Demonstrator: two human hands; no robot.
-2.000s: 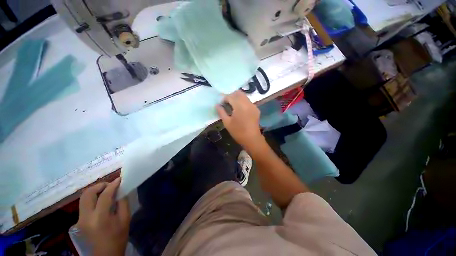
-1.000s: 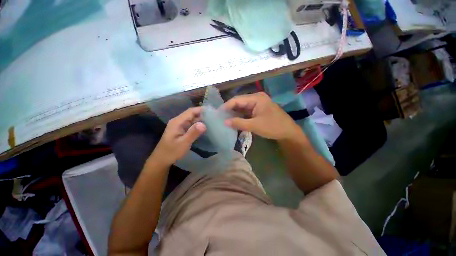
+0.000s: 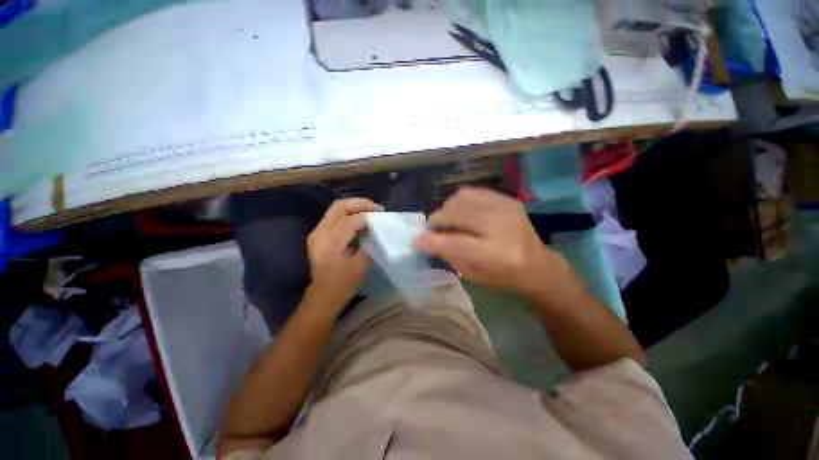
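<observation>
A pale, whitish-mint cloth strip (image 3: 400,243) is held over my lap, its upper end bright and its lower part hanging blurred. My left hand (image 3: 341,243) grips its left edge. My right hand (image 3: 480,238) holds its right side with the fingertips and is blurred. Both hands are just below the table's front edge. A bundle of mint pieces (image 3: 543,45) lies on the table over the black-handled scissors (image 3: 597,93); the middle of the scissors is hidden under it.
The white machine table (image 3: 206,90) spans the top. The machine plate (image 3: 386,45) is cut off above. A white bin (image 3: 193,305) stands below left, beside a red bin (image 3: 148,359) with crumpled white cloth. Mint cloth (image 3: 552,180) hangs below the table at right.
The strip has come off the table into both hands over my lap, and now shows a whiter face than a second ago. The view has shifted, so the table sits higher.
</observation>
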